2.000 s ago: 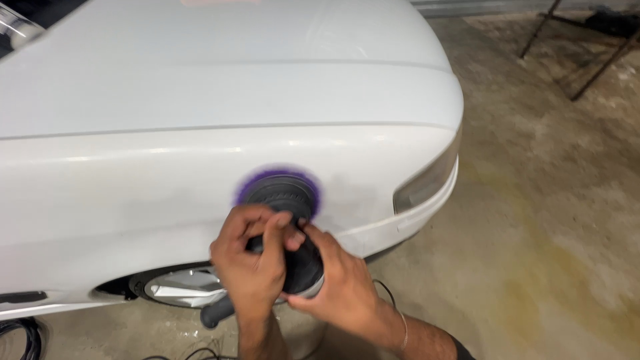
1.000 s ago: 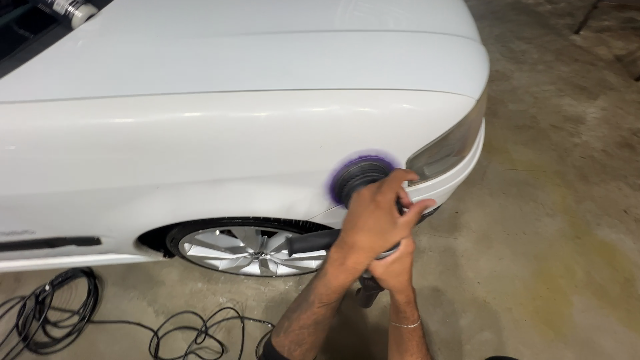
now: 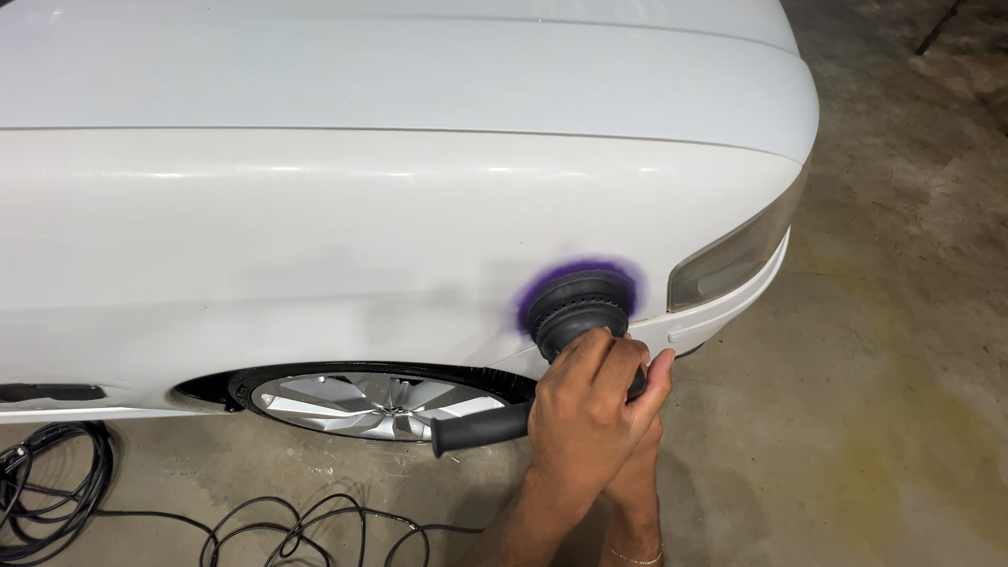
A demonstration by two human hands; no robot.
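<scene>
A black car polisher [image 3: 579, 315] rests its purple pad [image 3: 521, 309] on the front fender [image 3: 378, 228] of a white car, left of the headlight [image 3: 732, 260]. The pad's edge is blurred. My left hand [image 3: 587, 405] wraps over the polisher's body, its thumb pointing up. Behind and below it is my right hand [image 3: 644, 465], with a thin bracelet at the wrist; it is against the tool, its fingers mostly hidden. The black side handle [image 3: 480, 428] sticks out to the left, in front of the wheel.
The front wheel [image 3: 386, 402] with its silver rim sits under the fender. A coiled black cable [image 3: 102, 472] lies on the concrete floor [image 3: 850, 378] at the lower left, with loose loops running right. A dark thin leg [image 3: 937, 30] stands at the top right.
The polisher has moved right along the fender, nearer to the headlight than two seconds ago. My left hand now covers much of my right hand, which showed plainly then.
</scene>
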